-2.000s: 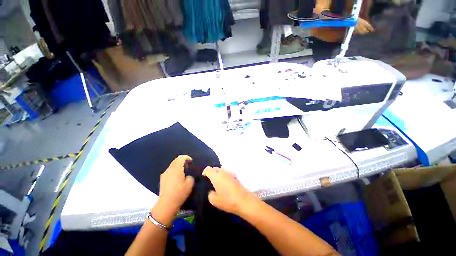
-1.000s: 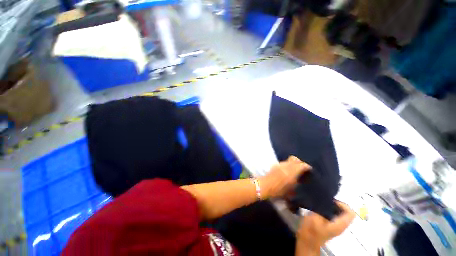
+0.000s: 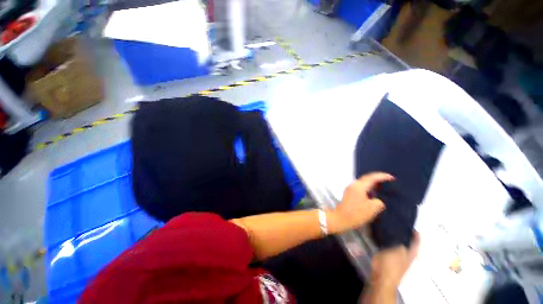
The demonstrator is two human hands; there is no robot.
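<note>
A tapered black cloth panel [image 3: 398,148] lies on the white machine table [image 3: 321,127], its narrow end towards me. My left hand [image 3: 360,203], with a bracelet at the wrist, is at the panel's left edge with thumb and fingers apart. My right hand [image 3: 394,264] is blurred and holds the panel's narrow end; part of its fingers is hidden at the cloth. A heap of black cut pieces [image 3: 184,154] lies on blue plastic [image 3: 89,208] to my left.
Small black scraps [image 3: 491,161] lie along the table's far side. A blurred dark patch [image 3: 506,294] is at the bottom right. A cardboard box [image 3: 66,80] and a blue bin [image 3: 161,62] stand on the floor beyond yellow-black tape [image 3: 238,85].
The view has swung left from the machine to the black heap. My left hand's fingers have parted at the panel's edge. My right hand stays at the narrow end.
</note>
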